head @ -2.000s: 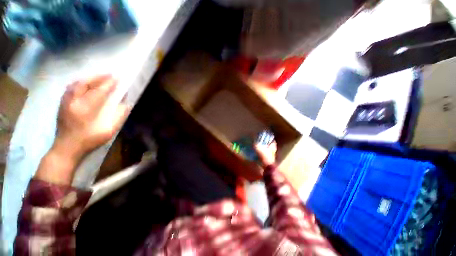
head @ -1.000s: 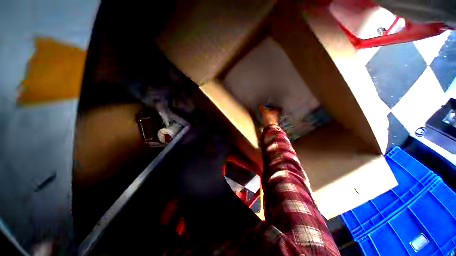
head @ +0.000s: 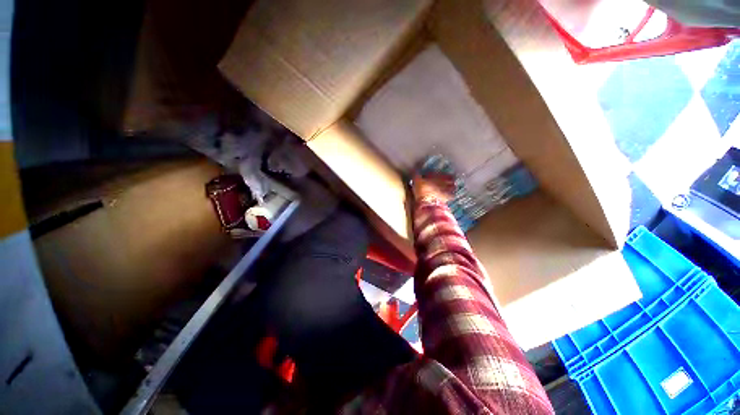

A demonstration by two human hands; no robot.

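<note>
The open brown packing carton [head: 560, 121] stands beside my legs, with a pale sheet [head: 430, 105] at its bottom. Packed units [head: 495, 194] with blue parts and clear plastic lie in rows at the near end of the carton's bottom. My right hand [head: 434, 188] is down inside the carton, at the left end of these rows. Bluish, shiny packed units show just beyond and beside its fingers. The hand is small and dark, and whether it grips a unit cannot be told. My left hand is not in view.
A blue plastic crate [head: 649, 332] stands right of the carton on the checkered floor. A red plastic stool [head: 641, 49] is beyond it. A metal bar [head: 219, 300] runs at the left, near a dark red object [head: 230, 203]. The white table edge [head: 40, 324] is far left.
The view has shifted slightly since one second ago, and more packed units show around my right hand, which stays inside the carton. My left hand, over the table two seconds ago, has left the view.
</note>
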